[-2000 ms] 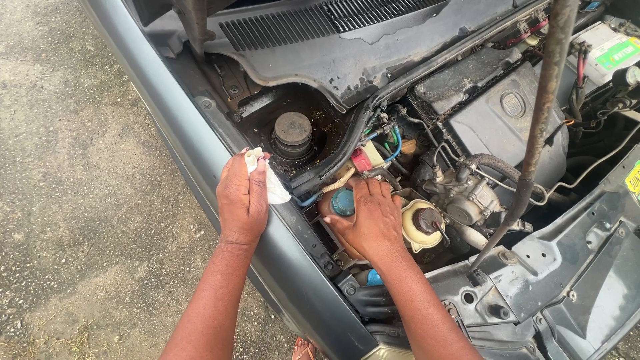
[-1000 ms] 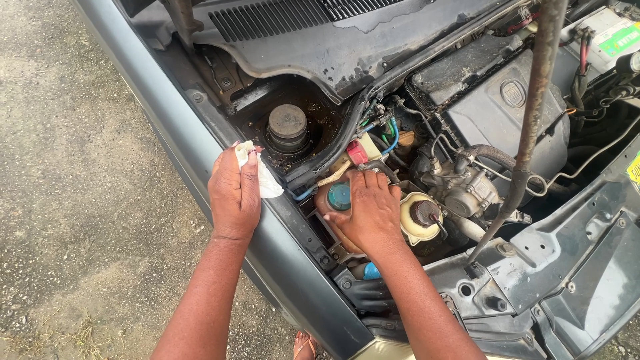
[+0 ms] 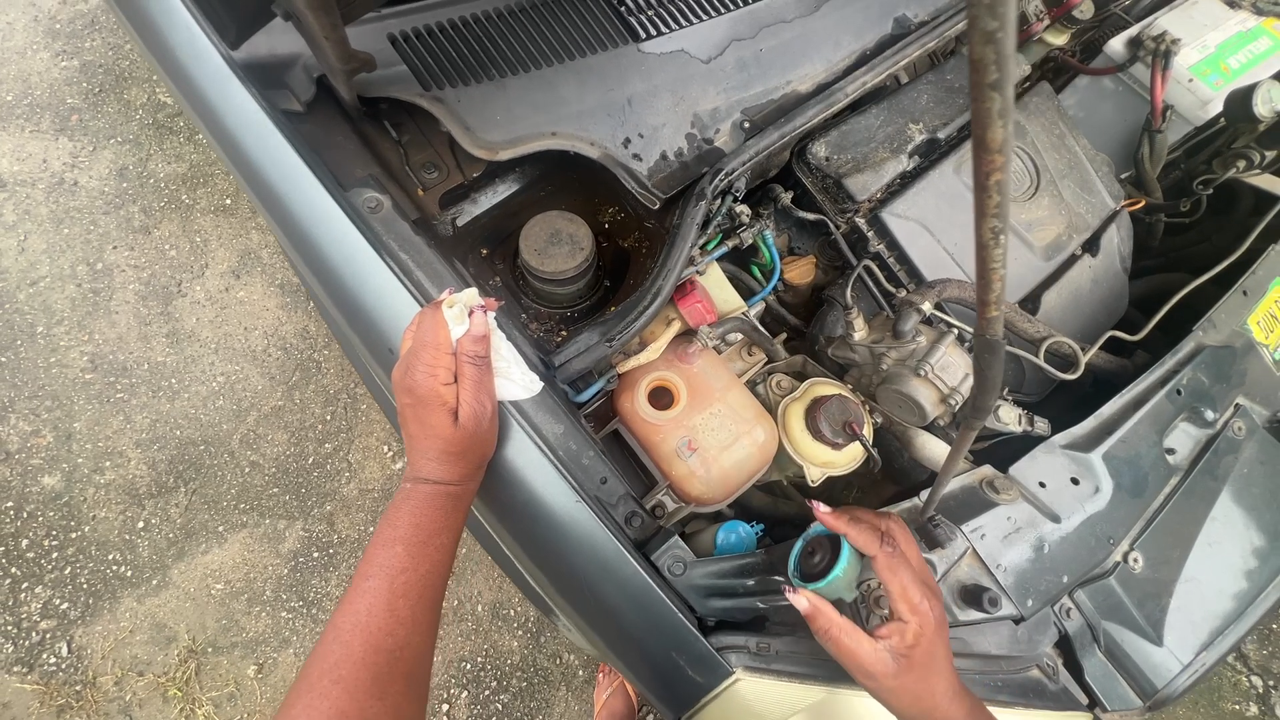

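Note:
My right hand (image 3: 885, 610) holds a teal screw cap (image 3: 825, 562) between thumb and fingers, its hollow underside facing up, above the front panel of the engine bay. The pinkish-brown plastic coolant expansion tank (image 3: 715, 435) is uncapped, with its round filler neck (image 3: 662, 396) showing a dark inside. On the fender edge rests my left hand (image 3: 447, 390), closed on a crumpled white cloth or paper (image 3: 500, 355). A cream fluid reservoir with a dark cap (image 3: 835, 420) sits just right of the tank.
A rusty hood prop rod (image 3: 988, 200) stands across the bay, right of the reservoirs. A blue cap (image 3: 737, 537) lies low by the front panel. The strut tower top (image 3: 557, 250), engine cover (image 3: 1030, 230) and battery (image 3: 1200, 50) are farther back. A sandalled foot (image 3: 613, 692) shows below.
My right hand has lifted the teal cap off the tank and moved toward the front of the car, uncovering the filler neck. My left hand stays at the fender with the white cloth or paper.

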